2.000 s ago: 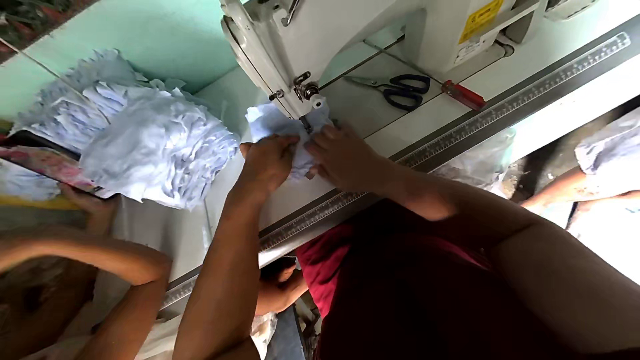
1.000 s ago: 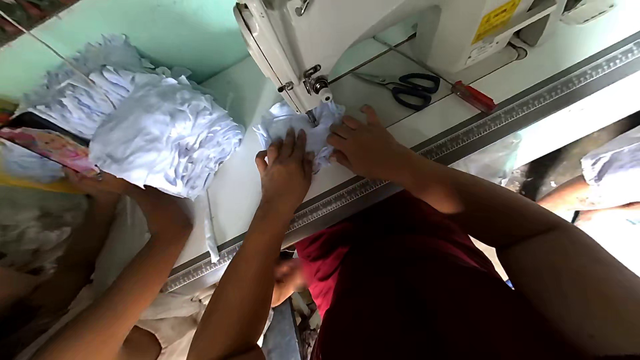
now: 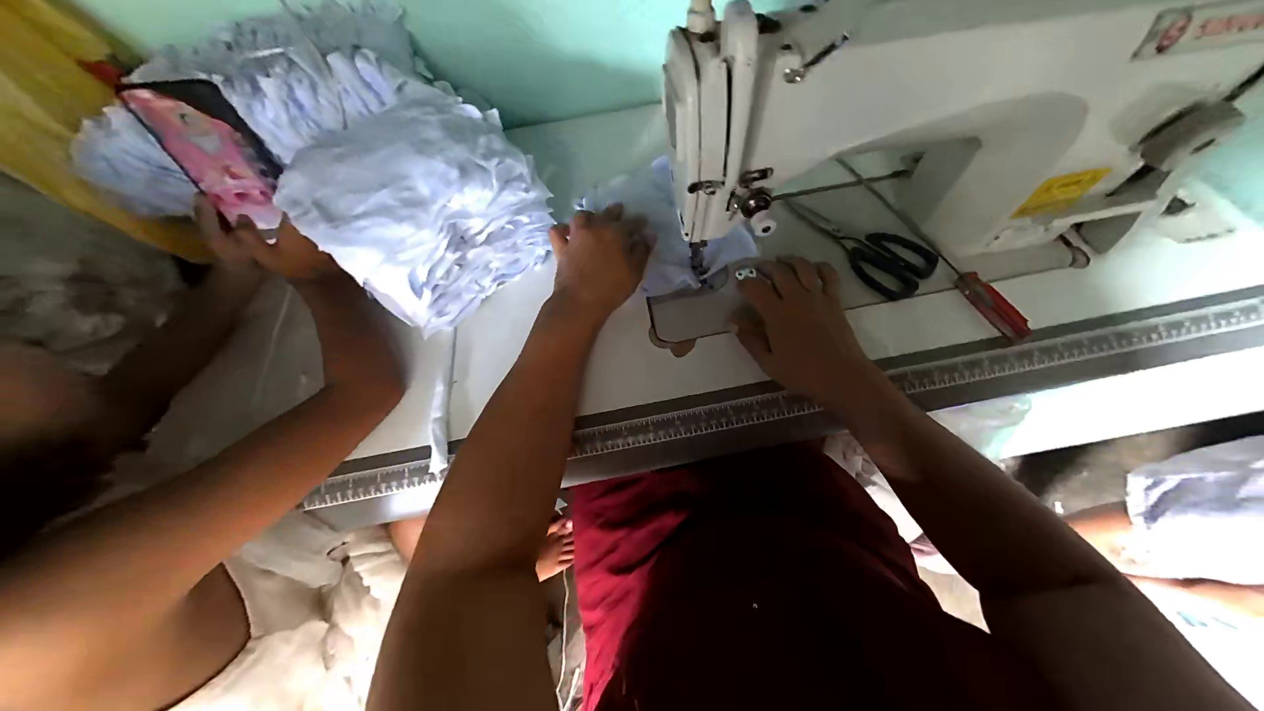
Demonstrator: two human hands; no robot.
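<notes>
Under the needle of a white industrial sewing machine (image 3: 889, 109) lies a light blue piece of fabric (image 3: 647, 197), partly hidden behind the machine head. My left hand (image 3: 604, 257) rests on the fabric's left part, fingertips pointing away from me; whether it pinches the cloth cannot be told. Right of the needle, my right hand (image 3: 795, 321) lies with bent fingers on the metal needle plate (image 3: 681, 318), at the fabric's right edge. A large pile of light blue fabric pieces (image 3: 415, 188) stands on the table to the left of my left hand.
Black-handled scissors (image 3: 884, 265) and a red-handled screwdriver (image 3: 992, 306) lie right of my right hand. A ruler strip (image 3: 691, 423) runs along the table's front edge. At left, another person's hands (image 3: 267, 247) hold a pink patterned item (image 3: 202, 148) beside the pile.
My hands were close together over the fabric; now they are farther apart, with the needle plate showing between them. The other person's hands have come up to the pink item. The view has shifted.
</notes>
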